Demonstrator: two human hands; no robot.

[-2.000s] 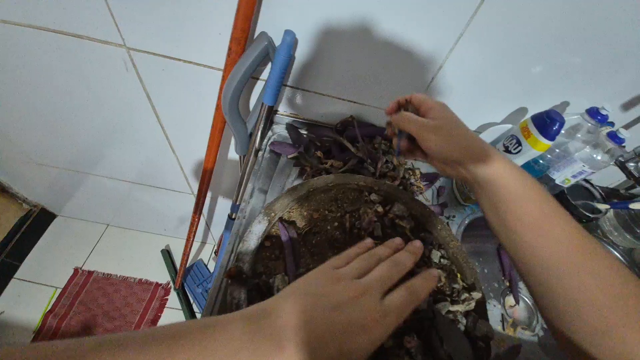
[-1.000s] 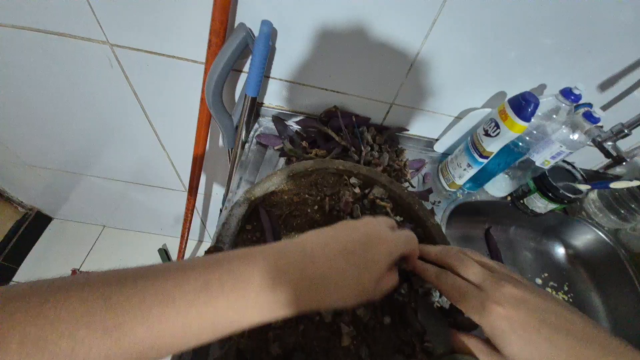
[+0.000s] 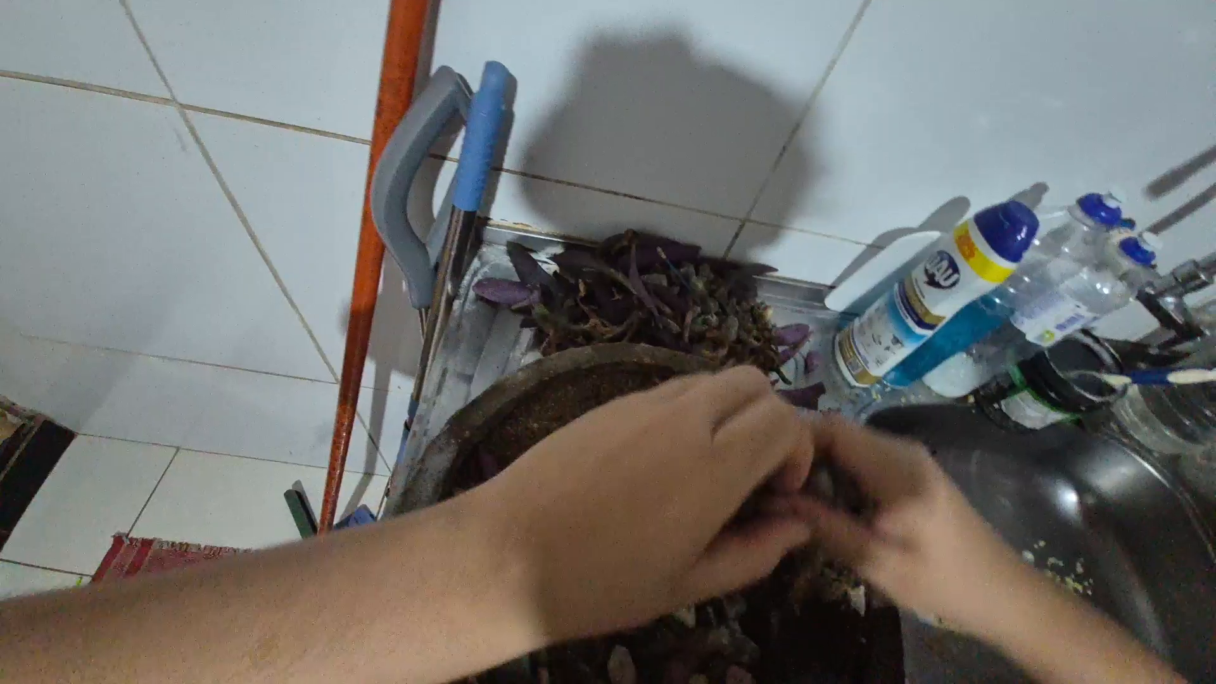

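A round pot (image 3: pixel 608 359) of dark soil and plant debris fills the lower middle. My left hand (image 3: pixel 655 475) reaches over it from the left, fingers curled, its fingertips meeting those of my right hand (image 3: pixel 883 503). Something dark lies between the two hands, too blurred and covered to name. My right hand comes from the lower right, thumb and fingers pinched towards it. Behind the pot's rim, a heap of purple-leaved plant cuttings (image 3: pixel 655 294) rests on the metal drainboard.
A steel sink basin (image 3: pixel 1026 484) lies at the right. Behind it stand a spray can (image 3: pixel 936 294), clear plastic bottles (image 3: pixel 1073 294) and a dark jar (image 3: pixel 1031 389). An orange pole (image 3: pixel 366 256) and blue-grey handles (image 3: pixel 480 142) lean on the tiled wall. A red mat (image 3: pixel 161 560) is on the floor.
Two seconds ago my right hand was above the cuttings heap and my left lay spread on the soil. Both hands have since come together over the pot.
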